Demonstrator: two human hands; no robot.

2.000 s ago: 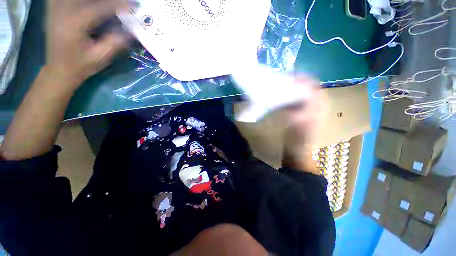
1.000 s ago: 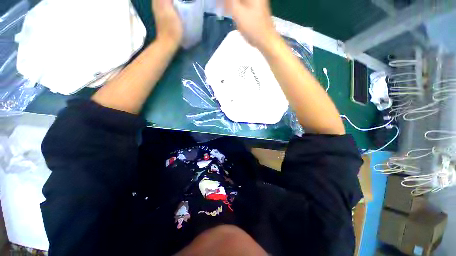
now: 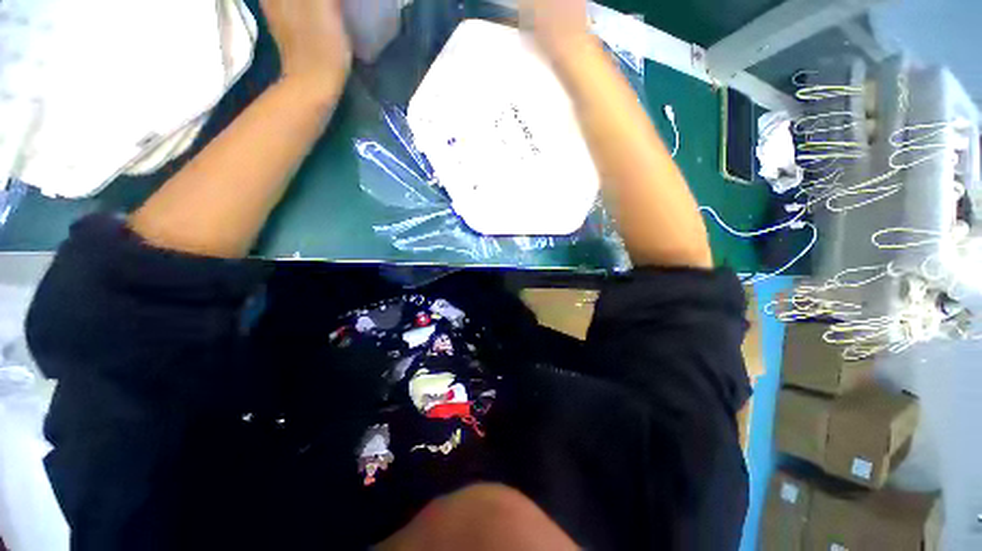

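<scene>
A white hexagonal housing (image 3: 501, 140) with faint lettering lies face up on a crinkled clear plastic bag (image 3: 404, 188) on the bench. My left hand (image 3: 312, 38) is at the top edge, against the left side of a translucent whitish bottle (image 3: 374, 26), and seems to grip it. Its fingertips and the bottle's upper part are cut off or blurred. My right hand (image 3: 556, 19) is at the top edge just beyond the housing. Its fingers are cut off, so whether it holds the cloth cannot be told.
Stacked white housings (image 3: 108, 86) lie at the left of the green bench (image 3: 312, 205). At right are a phone (image 3: 739, 133), a crumpled white wad (image 3: 777, 151), a thin white cable (image 3: 738, 231) and hanging pale cords (image 3: 915, 307). Cardboard boxes (image 3: 861, 425) stand lower right.
Both hands have moved from the near part of the bench to its far side. The white cloth seen earlier by my right hand is out of sight. The view has shifted, showing the left stack.
</scene>
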